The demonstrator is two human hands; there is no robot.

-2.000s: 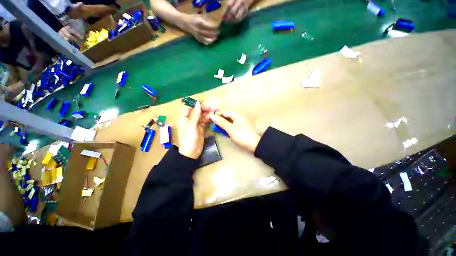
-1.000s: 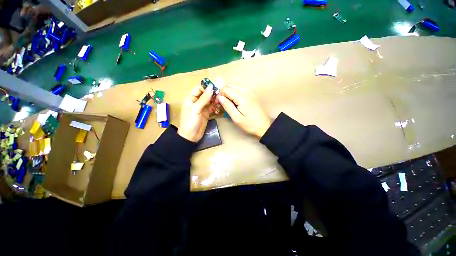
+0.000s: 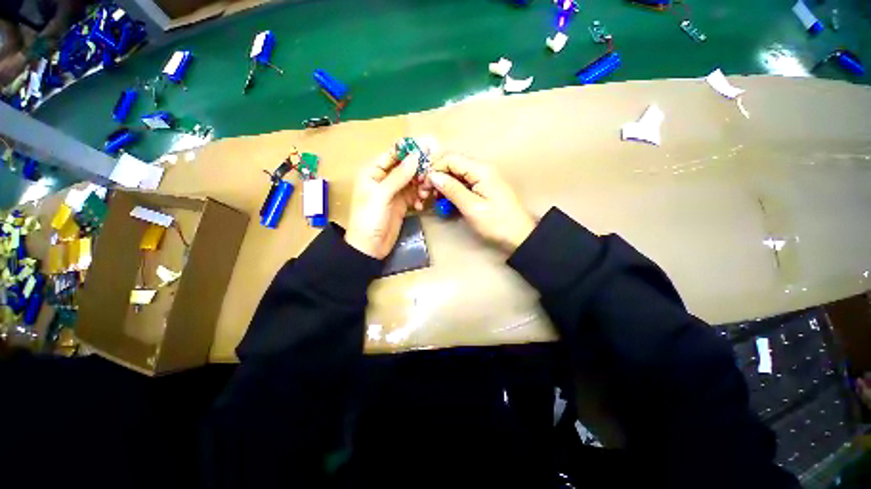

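Note:
My left hand (image 3: 380,199) holds a small green circuit board (image 3: 409,150) between thumb and fingers. My right hand (image 3: 476,199) has its thumb and fingertips pinched at the board's lower right edge, where small pale bits show; what exactly it grips is too small to tell. A blue battery pack (image 3: 444,205) shows in part under my right fingers. A flat dark pad (image 3: 409,246) lies on the bench just below my hands, partly hidden by my left hand.
Two packs with boards, one blue (image 3: 276,204) and one white-faced (image 3: 315,201), lie left of my hands. An open cardboard box (image 3: 218,250) stands further left. The green belt (image 3: 411,57) carries blue packs and paper scraps. A black tray (image 3: 793,382) is low right.
The view has shifted, with the workers opposite out of the frame. The board in my left hand is turned and more exposed, and my right fingertips have come up to it.

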